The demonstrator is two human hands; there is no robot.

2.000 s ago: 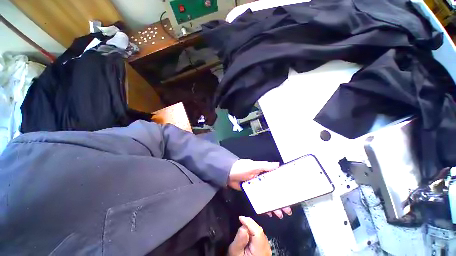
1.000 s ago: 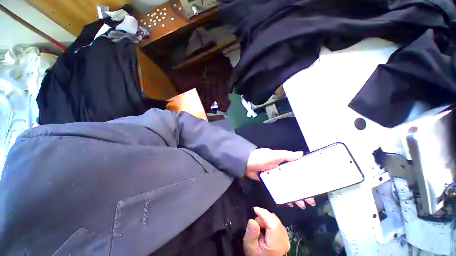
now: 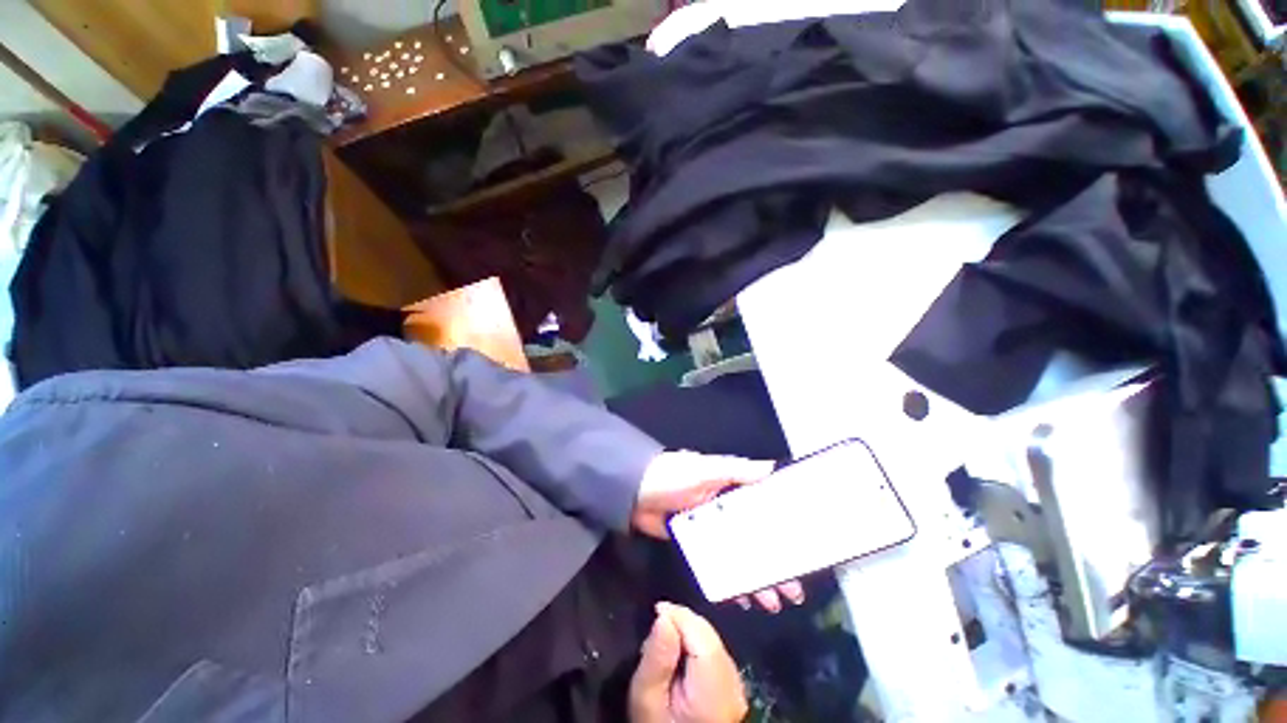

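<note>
My left hand (image 3: pixel 692 487) holds a smartphone (image 3: pixel 793 520) with a dark rim and a bright white screen, thumb along the upper edge and fingertips showing below. The phone is in front of the white machine table's (image 3: pixel 833 332) edge. My right hand (image 3: pixel 687 671) is low in the picture, below the phone and apart from it, partly cut off by the bottom edge. Its fingers are loosely curled, thumb a little apart, and nothing shows in it. The screen's content is washed out.
Dark cloth (image 3: pixel 903 120) lies bunched over the table's far part and hangs by the sewing machine's metal parts (image 3: pixel 1094 523) at right. Another dark pile (image 3: pixel 177 233) is at upper left. Behind are a brown shelf with pale dots (image 3: pixel 409 92) and a beige-green box (image 3: pixel 558 26).
The view swung one way and then back, so everything shifted in the picture. My left hand still holds the phone. My right hand stays below it, loosely curled.
</note>
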